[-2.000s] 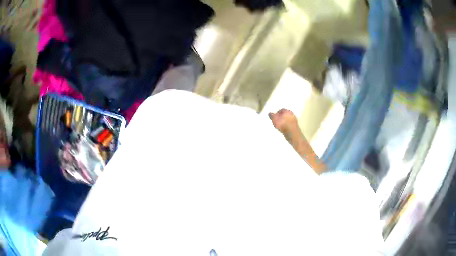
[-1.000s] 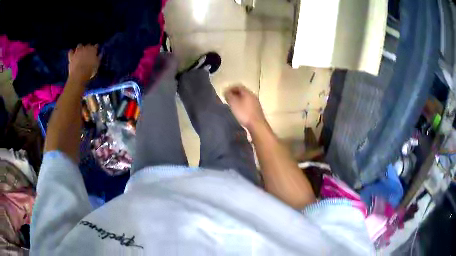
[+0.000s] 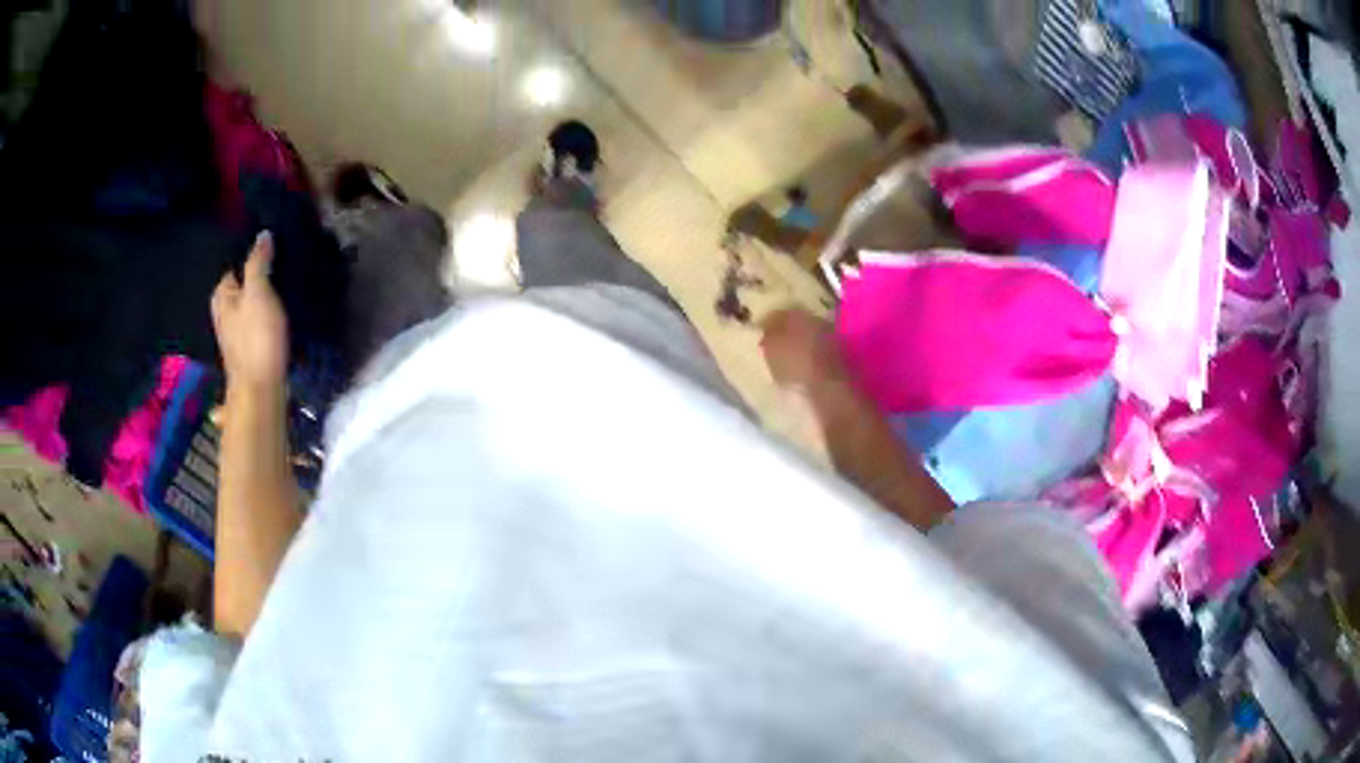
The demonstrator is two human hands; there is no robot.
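Note:
A large pile of dark garments (image 3: pixel 120 224) with magenta edges lies at the left. My left hand (image 3: pixel 252 316) is at the right part of this pile, with one finger pointing up; whether it grips cloth cannot be told. My right hand (image 3: pixel 801 352) is low beside my lap, blurred, just left of a bundle of magenta cloth pieces (image 3: pixel 977 331) with pale edges. Its fingers are unclear and no held thing shows.
A blue basket (image 3: pixel 187 477) is partly hidden behind my left forearm. Light-blue cloth (image 3: pixel 1029 440) lies under the magenta pieces. My shoes stand on the cream tiled floor (image 3: pixel 641 112). A blue crate (image 3: pixel 97 671) is at lower left. Striped and blue cloth shows at upper right.
The view has turned, bringing the magenta bundle into full view at the right. The pale panel and blue-grey cloth roll have left the view. The basket is now mostly hidden.

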